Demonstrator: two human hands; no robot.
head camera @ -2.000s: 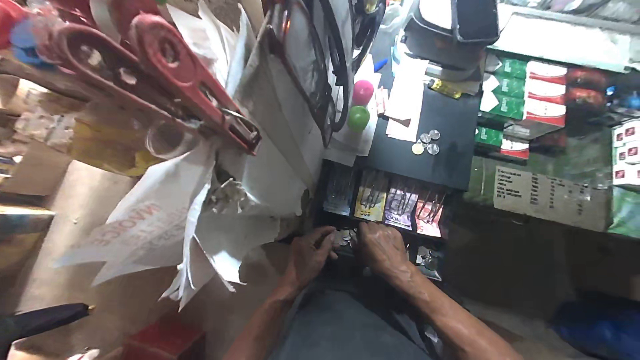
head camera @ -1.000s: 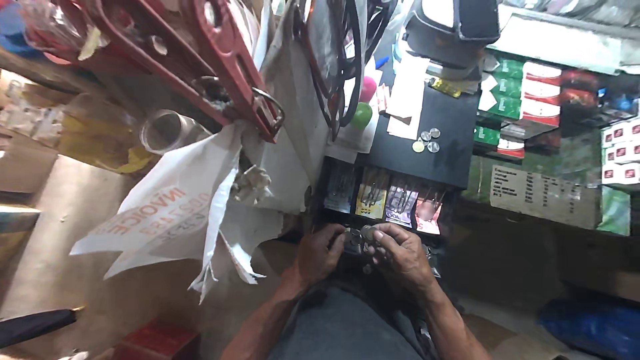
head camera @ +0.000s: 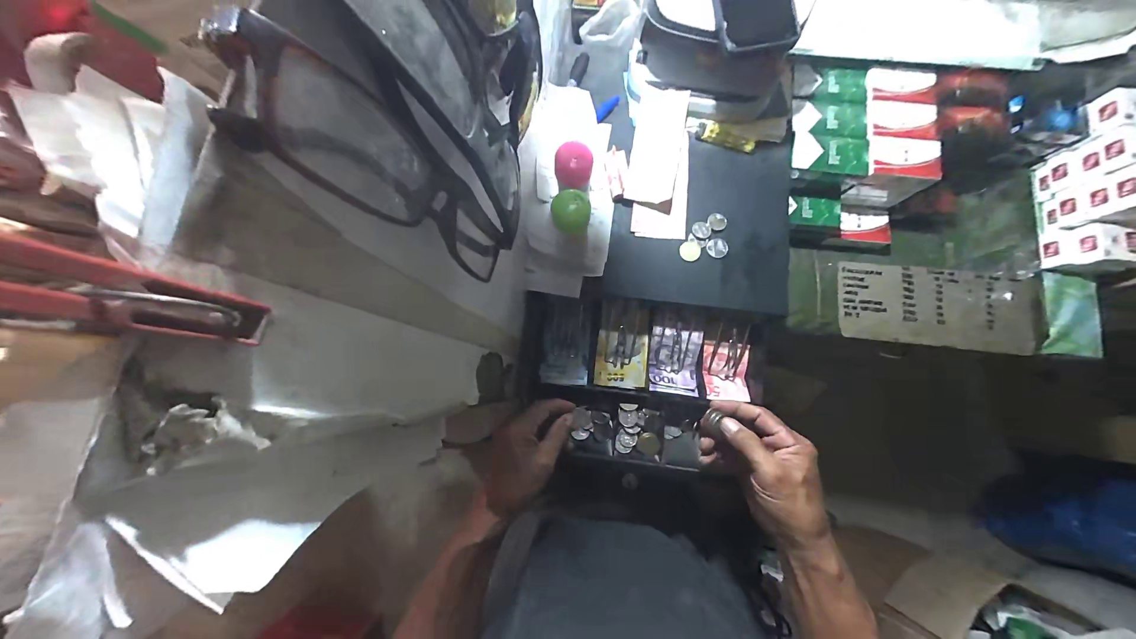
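Observation:
An open cash drawer [head camera: 632, 476] has banknotes [head camera: 623, 353] under wire clips in its back row and coins [head camera: 628, 429] in its front compartments. My right hand [head camera: 781, 461] pinches a few stacked coins [head camera: 715, 421] between thumb and fingers over the right end of the coin row. At the left end of the coin row my left hand [head camera: 531, 448] rests by the drawer's edge, thumb and fingers apart; nothing shows in its grasp. Several loose coins [head camera: 701, 232] lie on the black top above the drawer.
Eyeglasses [head camera: 355, 151] hang at the upper left near a red clip [head camera: 133, 293]. Paper slips [head camera: 657, 151], a pink ball [head camera: 573, 164], a green ball [head camera: 571, 211] and a yellow lighter [head camera: 726, 136] lie behind the drawer. Small boxes [head camera: 903, 120] are stacked at right.
My hands, close together over the drawer a second ago, are now apart at its two ends, and more of the coin compartments shows. The view has shifted, with the eyeglasses now larger at left.

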